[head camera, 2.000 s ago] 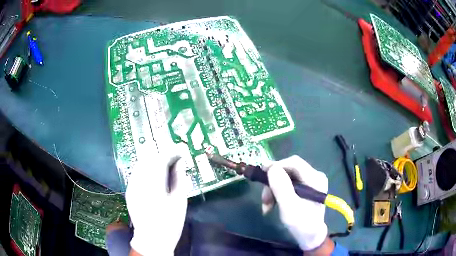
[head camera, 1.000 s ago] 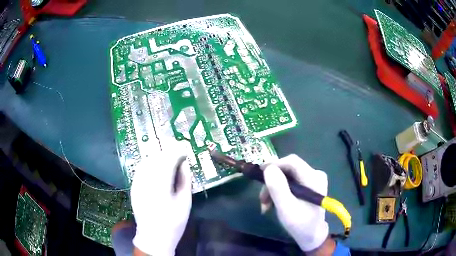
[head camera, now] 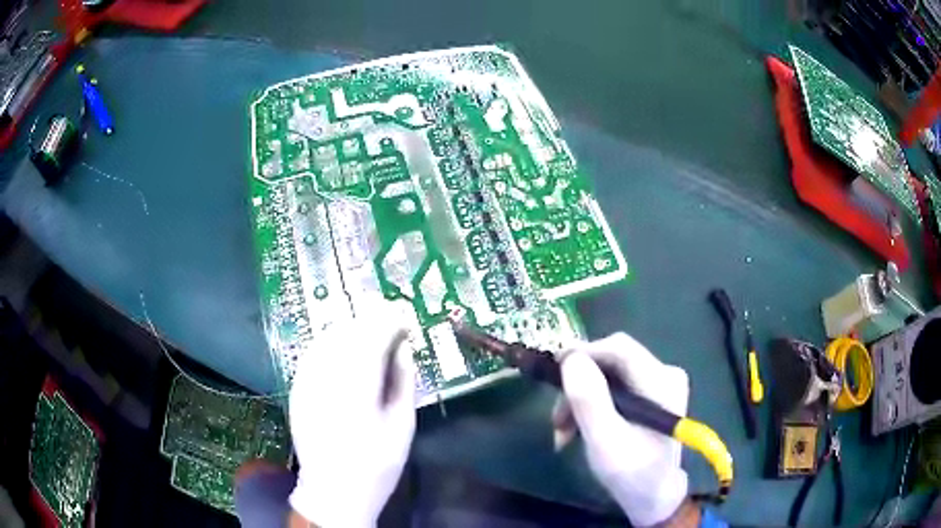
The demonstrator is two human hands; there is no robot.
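Observation:
A large green printed circuit board lies solder side up on the dark green bench mat. My gloved right hand holds the soldering iron like a pen. The iron's tip touches or is just above the board's lower middle part. My gloved left hand is over the board's lower left corner, its fingers drawn together near the iron tip. A thin solder wire runs from the left toward this hand; the part inside the fingers is hidden. The solder spool stands at the left.
At the right are a black brush, a yellow-handled tool, iron stand, cutters, yellow tape, a bottle and a fume extractor. Blue-handled cutters lie upper left. More boards sit below left.
The whole scene has shifted slightly right and down in the view. Both hands and the iron keep nearly the same place on the board.

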